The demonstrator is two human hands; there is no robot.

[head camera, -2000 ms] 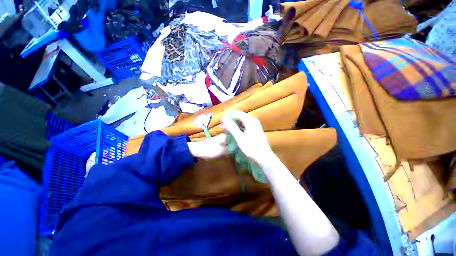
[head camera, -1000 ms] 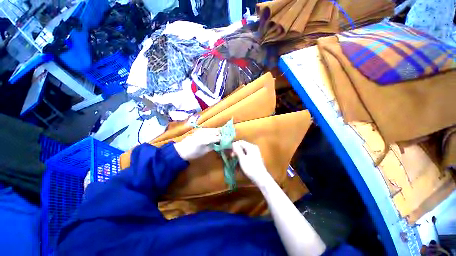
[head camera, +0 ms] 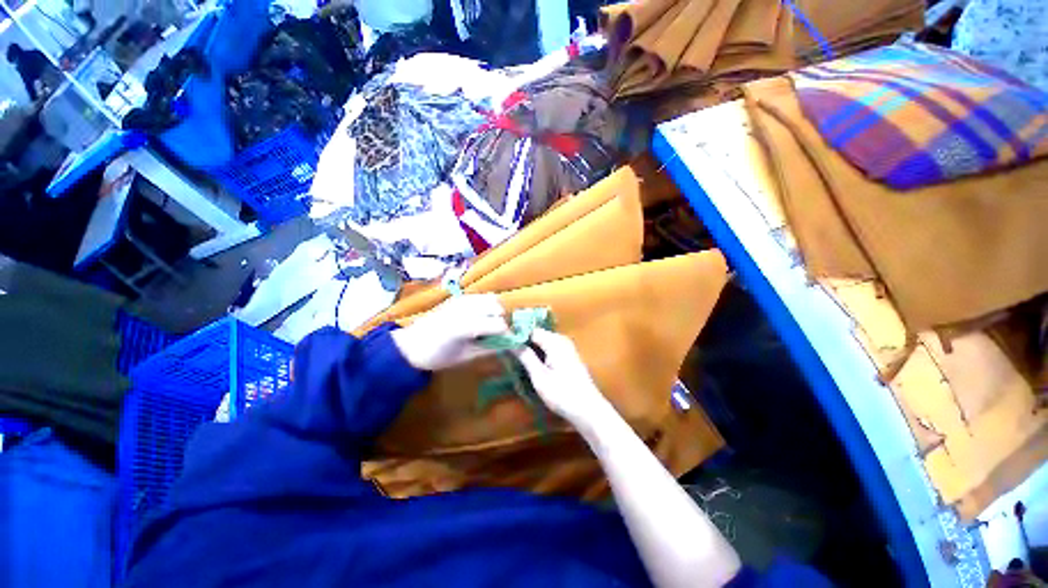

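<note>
A brown bundle of cut pieces (head camera: 598,304) lies across my lap, its layers folded and pointing to the upper right. A thin green tie strip (head camera: 529,326) sits around it, with a loop standing up between my hands and a loose part hanging on the brown cloth. My left hand (head camera: 454,331) holds the strip from the left side. My right hand (head camera: 554,370) pinches the strip from the right, close to my left hand. The fingertips partly cover the strip where it crosses.
On the right is the blue-edged table (head camera: 793,304) with brown panels and a plaid piece (head camera: 919,113). A blue crate (head camera: 172,396) stands at left. Beyond my lap lie a red-tied bundle (head camera: 540,149), white cloth, and a brown stack (head camera: 736,44) with a blue tie.
The green strip, held bunched and then hanging down between my hands, now forms a loop at my fingertips. My hands have come closer together.
</note>
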